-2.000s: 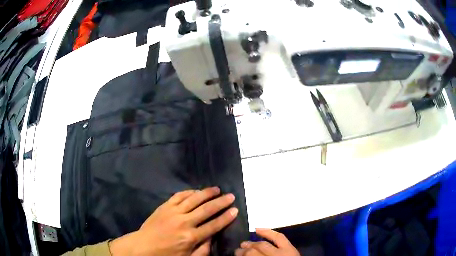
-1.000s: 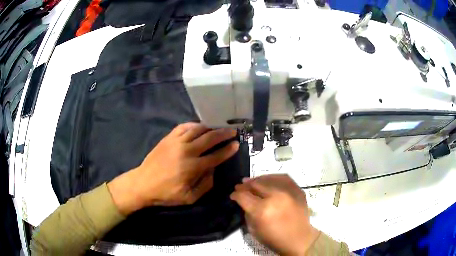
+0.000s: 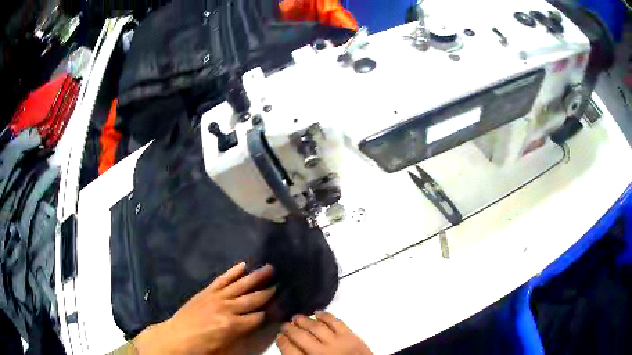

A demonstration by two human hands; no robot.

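The black bag panel [image 3: 187, 236] lies on the white table, its right part under the head of the white sewing machine [image 3: 388, 90]. Its rounded corner shows right of the presser foot [image 3: 313, 220]. My left hand [image 3: 215, 312] lies on the cloth with fingers spread, below the machine head. My right hand [image 3: 322, 335] is at the panel's near right edge, fingers bent over the cloth and cut off by the bottom of the picture. Whether its fingertips pinch the edge is hard to tell.
Thread snips [image 3: 435, 195] lie on the machine bed. The control panel [image 3: 454, 121] has a lit screen. A blue bin [image 3: 528, 315] stands at the lower right. Black and orange parts [image 3: 173, 52] are piled behind. Grey pieces [image 3: 28, 215] and red pieces [image 3: 48, 107] are stacked at left.
The panel has turned and advanced, with a rounded corner now beside the presser foot. Both hands appear lower in the picture, away from the needle. The camera view has shifted and tilted.
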